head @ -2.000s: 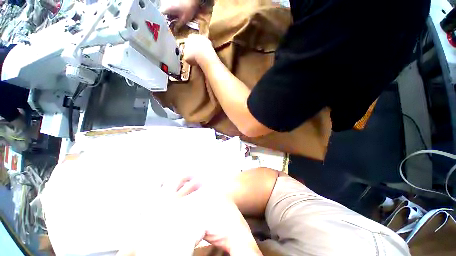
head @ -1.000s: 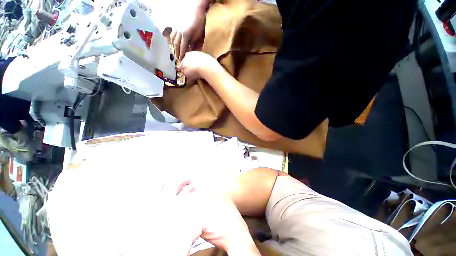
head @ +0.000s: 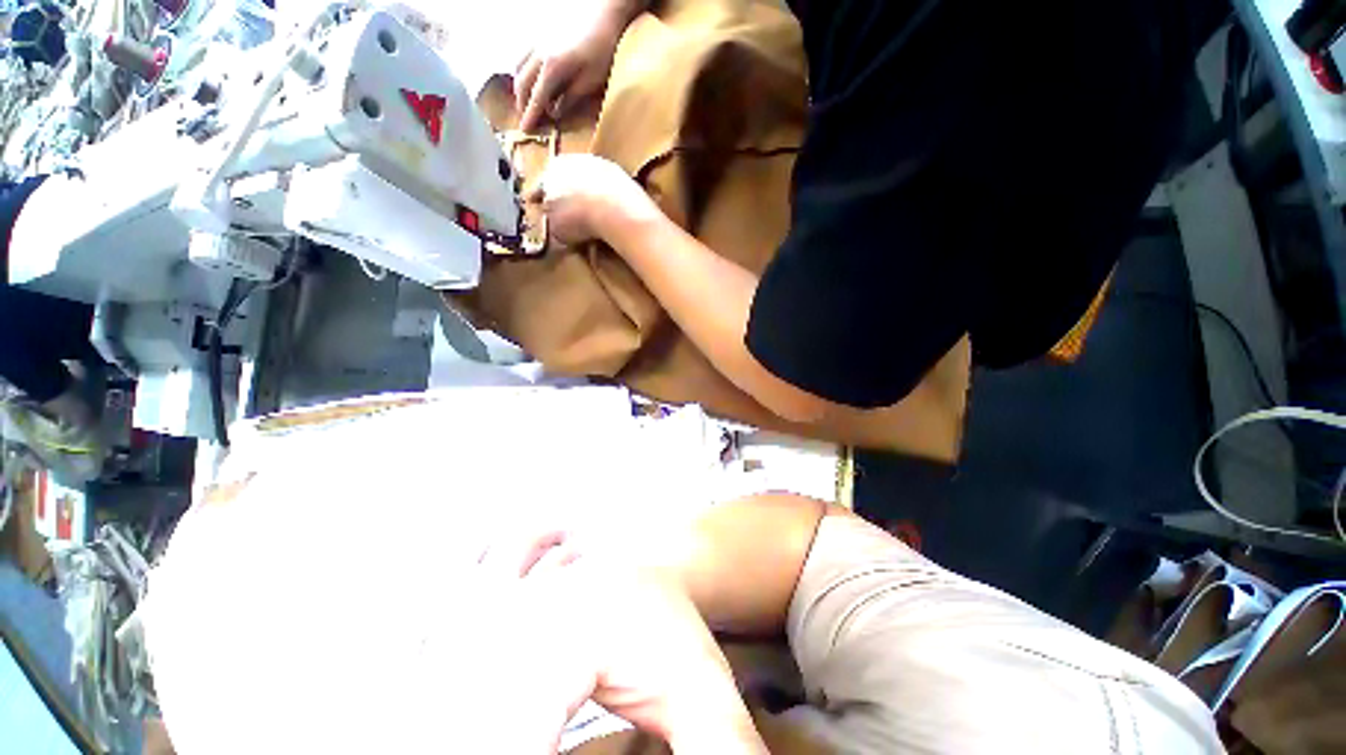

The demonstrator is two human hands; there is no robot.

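Observation:
A broad, overexposed white cloth stack (head: pixel 369 546) lies in front of me, with layered edges along its top side. My right hand (head: pixel 627 649) rests on its right part, washed out; pinkish finger edges and a thumb show, but its grip cannot be told. My left hand cannot be made out. Beyond the stack, a person in a black T-shirt (head: pixel 945 221) has both hands on a brown garment panel (head: pixel 576 317). One hand is beside the small clamp frame (head: pixel 533 248) under the white sewing machine head (head: pixel 421 162); the other is above it, fingers pointing down.
The brown panel hangs over the table edge at the right. My knee and beige shorts (head: pixel 974 634) are at the lower right. White-strapped brown bundles (head: pixel 1255 634) lie at the right edge. Tangled pale cloth (head: pixel 104 634) and a thread cone (head: pixel 133 56) are at the left.
The person's far hand has shifted from the clamp frame, so more of the frame shows. The brown panel has moved slightly. My right hand has hardly moved.

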